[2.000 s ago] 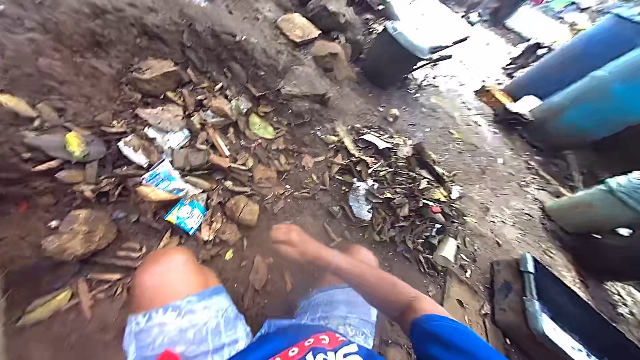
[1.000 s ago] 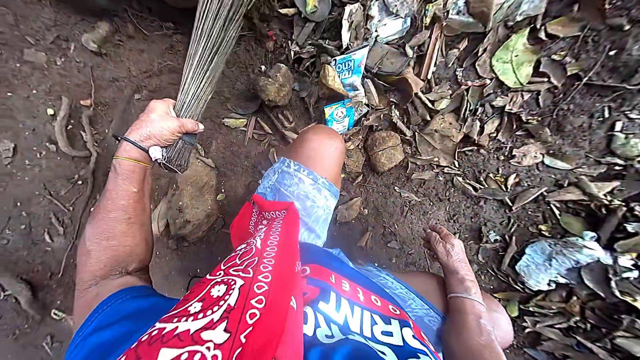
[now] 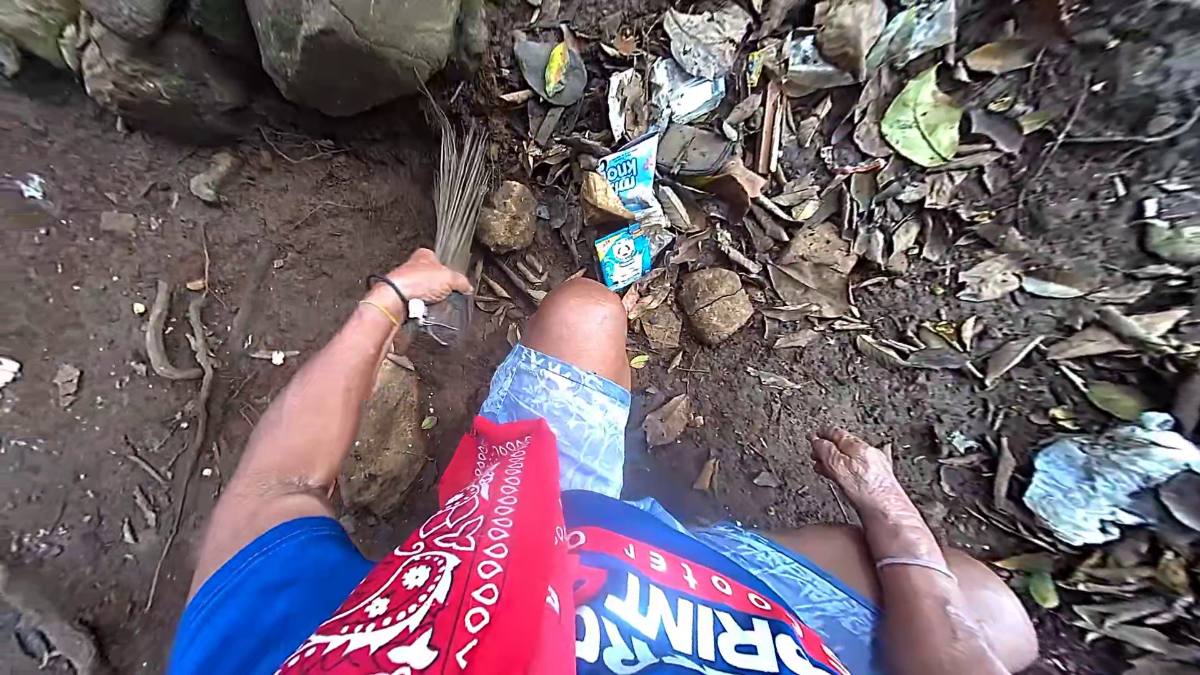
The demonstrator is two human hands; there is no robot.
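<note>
My left hand (image 3: 424,279) is closed around the bound end of a stick broom (image 3: 459,192), whose thin bristles point up toward the foot of the large rocks. Just right of the bristles lies a small brown stone (image 3: 507,217). My right hand (image 3: 855,461) hangs over the bare soil by my right knee with nothing seen in it; its fingers are loosely bent. Between and beyond my hands, a blue snack wrapper (image 3: 630,173) and a smaller blue packet (image 3: 623,256) lie among dry leaves (image 3: 816,267).
Large rocks (image 3: 352,47) line the upper left. A long stone (image 3: 384,436) sits beneath my left forearm, and a rounded stone (image 3: 714,307) lies beyond my knee. Exposed roots (image 3: 200,337) cross the soil at left. Crumpled pale plastic (image 3: 1106,478) lies among leaves at right.
The broom, whose upper part ran out of view one second ago, now has its bristles low by the rocks. The view has swung strongly since two seconds ago.
</note>
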